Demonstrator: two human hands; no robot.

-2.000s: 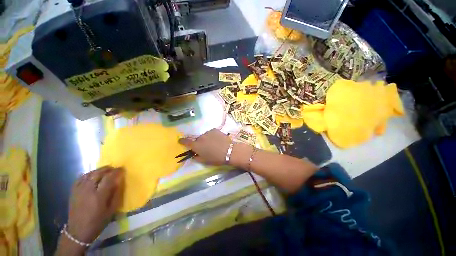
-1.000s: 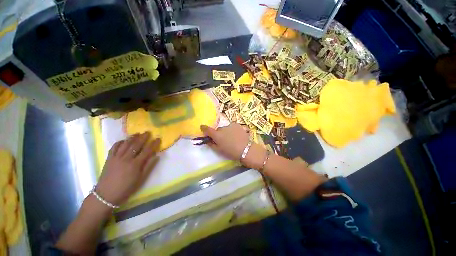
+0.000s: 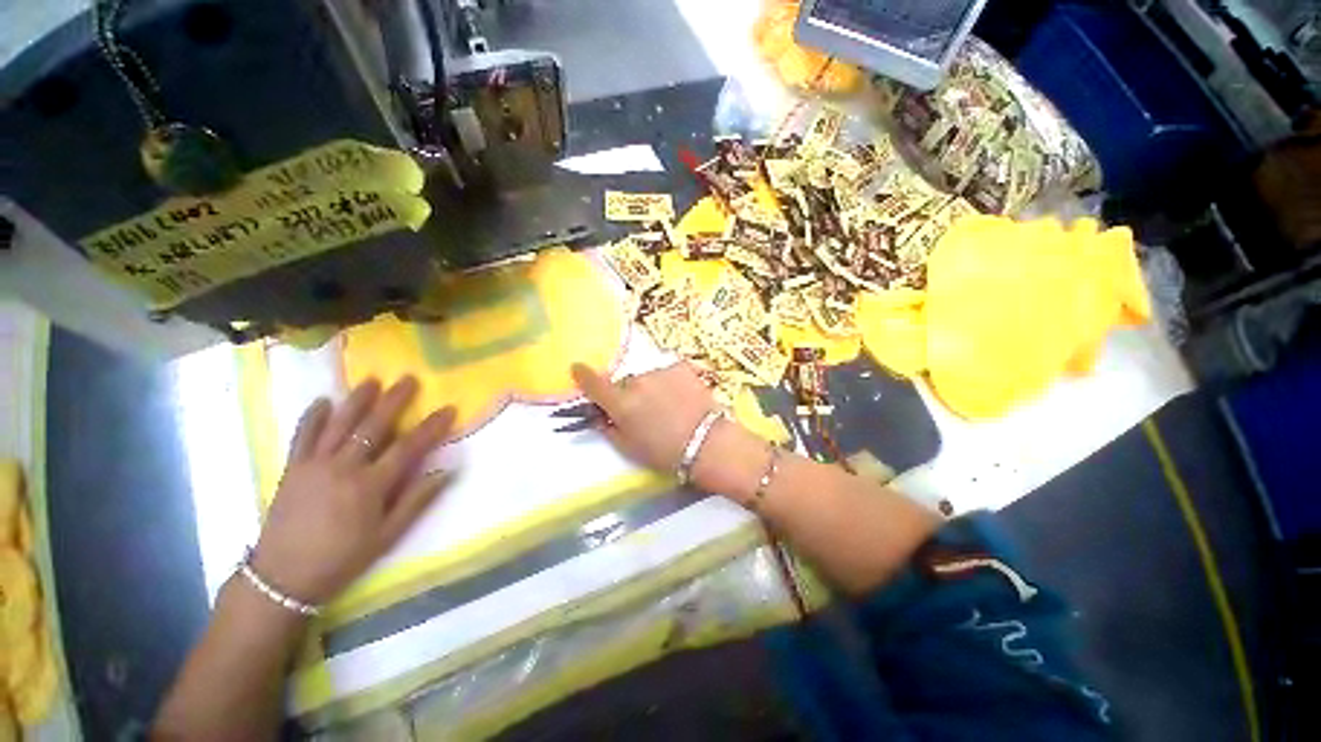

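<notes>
A yellow fabric panel (image 3: 500,380) lies flat on the white placement template (image 3: 500,478), under the machine head. The greenish-grey rectangular frame (image 3: 485,326) rests on the panel. No label can be made out inside the frame. My left hand (image 3: 348,486) lies with fingers spread, its fingertips on the panel's lower left edge. My right hand (image 3: 652,413) holds the dark thread snips (image 3: 580,416) with their points to the left. Its index fingertip touches the panel's lower right edge.
The sewing machine head (image 3: 217,131) fills the upper left. A heap of loose labels (image 3: 797,239) lies right of the panel, with a bag of labels (image 3: 985,138) behind. Plain yellow panels (image 3: 1014,312) are piled right. More yellow panels (image 3: 18,609) show at the left edge.
The panel has moved from the front of the template up under the machine head, with the greenish frame now over it. Both hands moved with it. The view has shifted slightly.
</notes>
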